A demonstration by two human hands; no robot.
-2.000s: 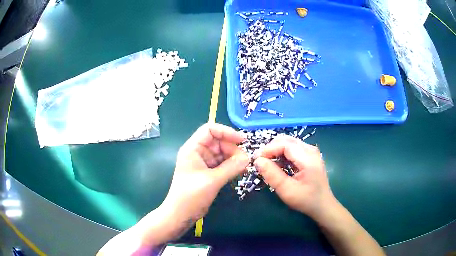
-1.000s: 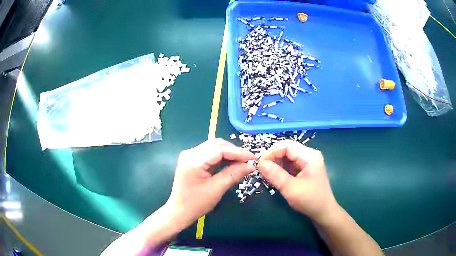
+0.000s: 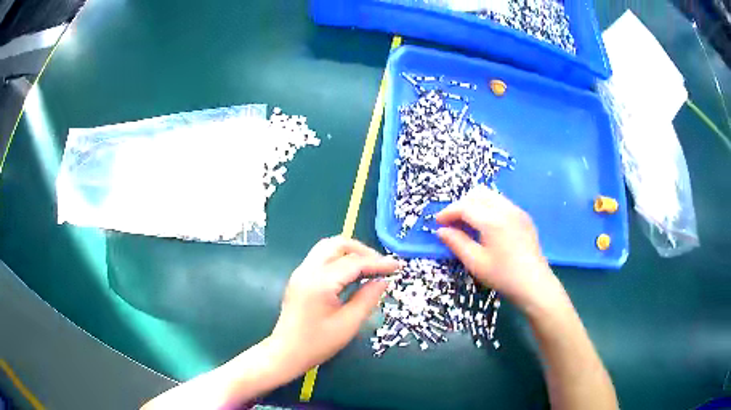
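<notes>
Slim black-and-white parts (image 3: 441, 152) are heaped on the left side of the shallow blue tray (image 3: 561, 255). Mixed small black, white and silver parts (image 3: 425, 308) lie on the table just below the tray. My right hand (image 3: 493, 240) reaches over the tray's front rim, thumb and fingertips near each other at the lower edge of the heap. A tiny piece shows by them; whether it is held is unclear. My left hand (image 3: 333, 300) is at the left edge of the loose pile, index finger and thumb slightly apart. Whether a small part is between them is unclear.
A clear bag of white pieces (image 3: 168, 176) lies left, with white bits (image 3: 287, 144) beside its opening. A deeper blue bin (image 3: 457, 28) stands behind the tray. Orange cup-like items (image 3: 605, 205) lie in the tray. Another bag (image 3: 657, 160) lies right.
My hands have separated. My right hand has moved up and over the tray, uncovering more of the loose pile. The view has shifted, showing more of the bin behind.
</notes>
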